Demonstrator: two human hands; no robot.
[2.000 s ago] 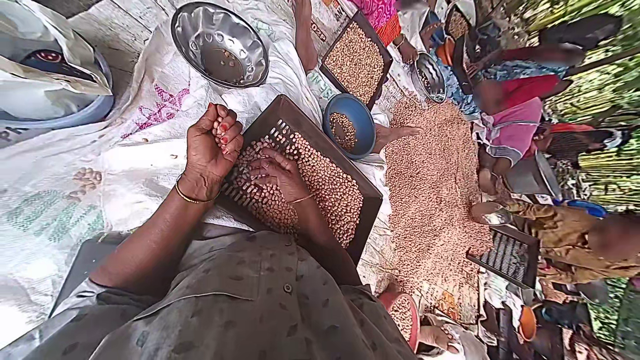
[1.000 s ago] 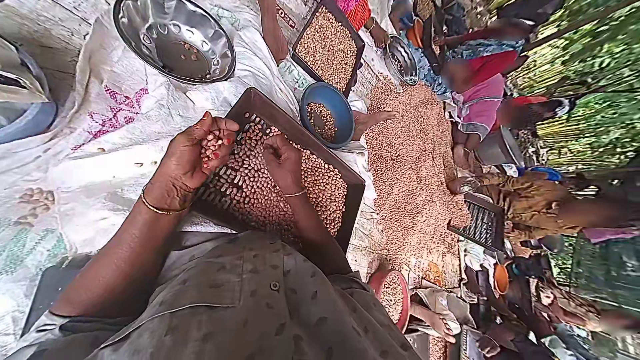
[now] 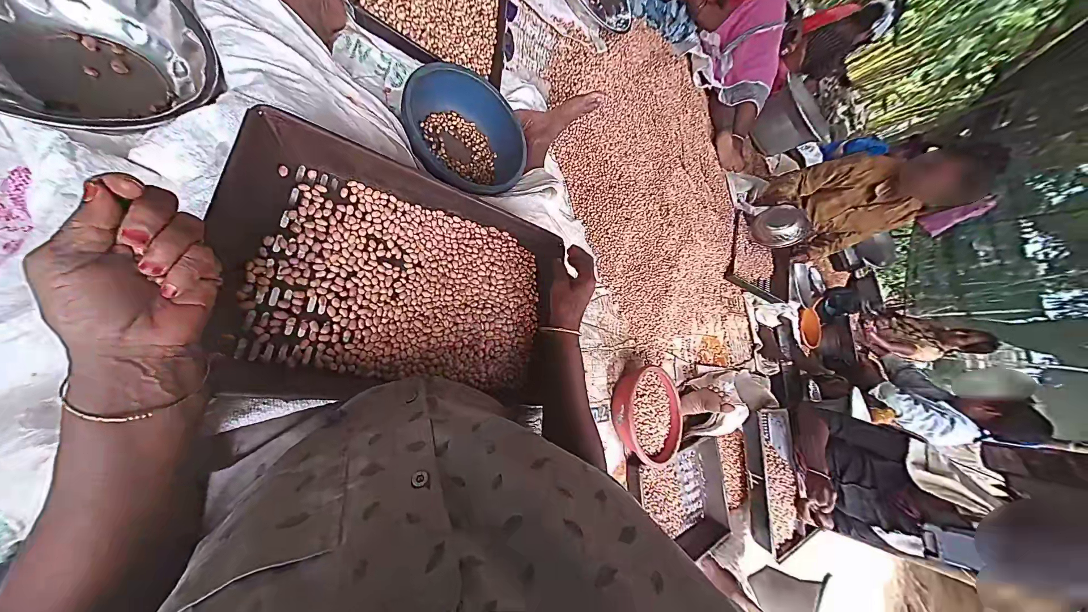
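My left hand (image 3: 127, 272) is closed in a fist at the left, beside the tray's near left corner; its contents are hidden, though earlier views show shelled peanuts in it. My right hand (image 3: 571, 289) grips the right side wall of a dark plastic tray (image 3: 272, 144) with a slotted bottom. A layer of pinkish shelled peanuts (image 3: 425, 289) covers most of the tray, thinner at the left, where light shows through the slots. The tray sits against my shirt. Above the left hand stands a steel bowl (image 3: 200, 51) with a few peanuts inside.
A blue bowl (image 3: 412, 102) of small nuts stands beyond the tray, near another person's foot. Past it spreads a big heap of peanuts (image 3: 642, 178). A red bowl (image 3: 625, 425) of peanuts stands at the right. Several people with trays and bowls sit farther right.
My right hand has moved from over the peanuts to the tray's right side. My left hand's fingers have closed, hiding the peanuts seen in it before. The view has moved closer.
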